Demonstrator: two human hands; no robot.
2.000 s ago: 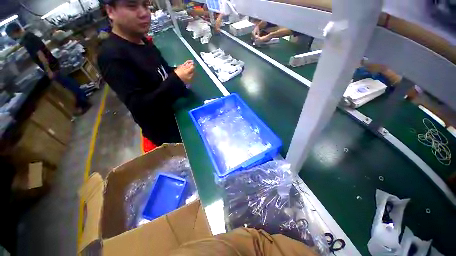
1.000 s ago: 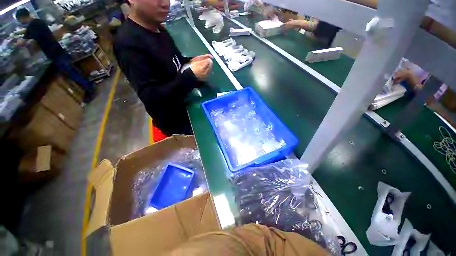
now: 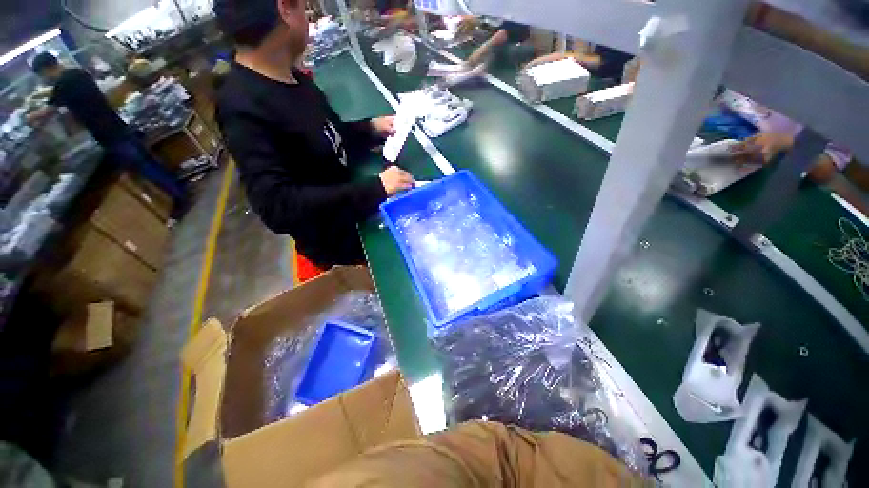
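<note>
Neither of my hands is in view; only a brown sleeve or garment [image 3: 476,459] shows at the bottom edge. A clear poly bag with dark contents [image 3: 515,367] lies at the belt's near edge. A coiled black cable [image 3: 657,457] lies on the whitish surface beside it. White-wrapped units stand on the green belt at the lower right, several in a row. The nearest whole unit [image 3: 710,376] has a black cable in its open top.
A blue tote [image 3: 550,276] holding clear film sits left of a grey post [image 3: 640,152]. A carton [image 3: 314,434] holding a smaller blue tray [image 3: 335,362] stands at left. A person in black [image 3: 295,162] stands beyond. Other people's hands are across the belt.
The wrapped units have moved left and up in view, and more of them shows at the lower right. The person in black has turned away and now holds a white piece near the tote.
</note>
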